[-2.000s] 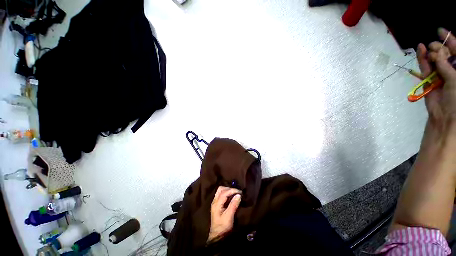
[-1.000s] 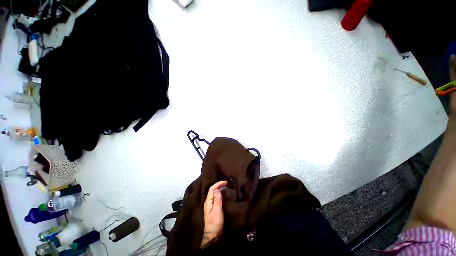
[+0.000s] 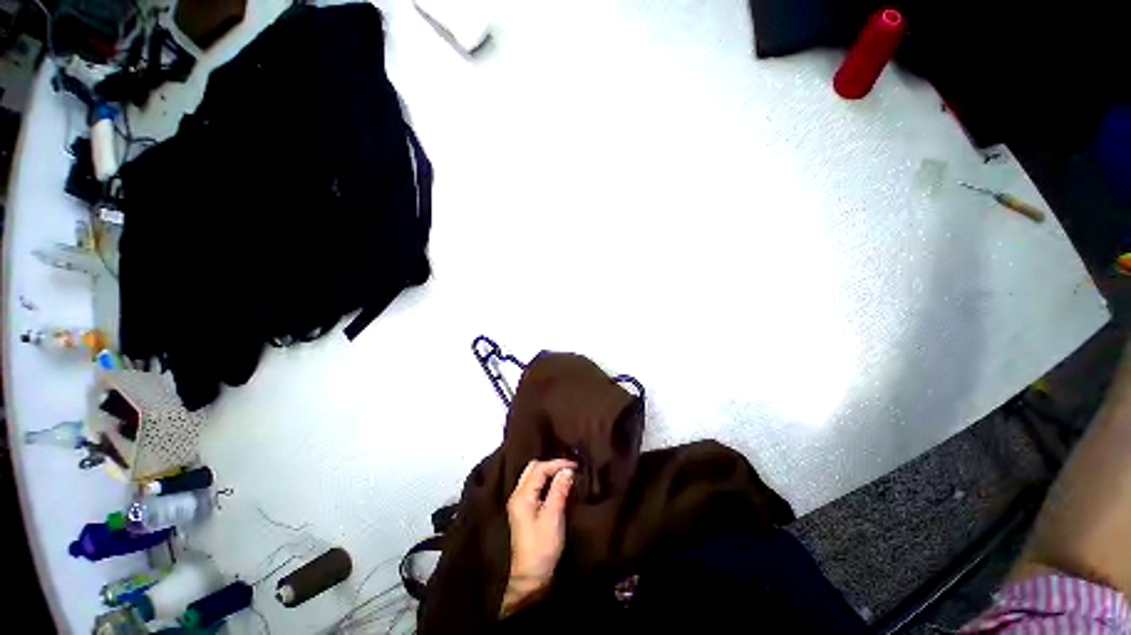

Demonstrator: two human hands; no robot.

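Note:
A brown garment [image 3: 695,496] lies bunched at the table's near edge, over a black hanger [image 3: 487,357] whose hook shows above it. My left hand [image 3: 540,521] is on the garment near its neck, thumb and fingertips together on the cloth by a small dark spot; a needle or thread cannot be made out. My right hand is cut off by the right edge; only the forearm [image 3: 1091,496] in a pink striped sleeve shows. A small yellow-orange tip, likely of the snips [image 3: 1124,263], shows at that edge.
Black garments [image 3: 273,199] are piled at left. Red cone [image 3: 871,55] and wooden-handled awl [image 3: 1020,206] lie at right. Brown cone [image 3: 314,577], purple bottle [image 3: 118,541] and pale perforated basket [image 3: 168,424] stand or lie at left.
My right hand has moved right and down, out of the picture, with the yellow-orange snips. My left hand stays at the garment's neck, its fingers now drawn together. The view has shifted slightly.

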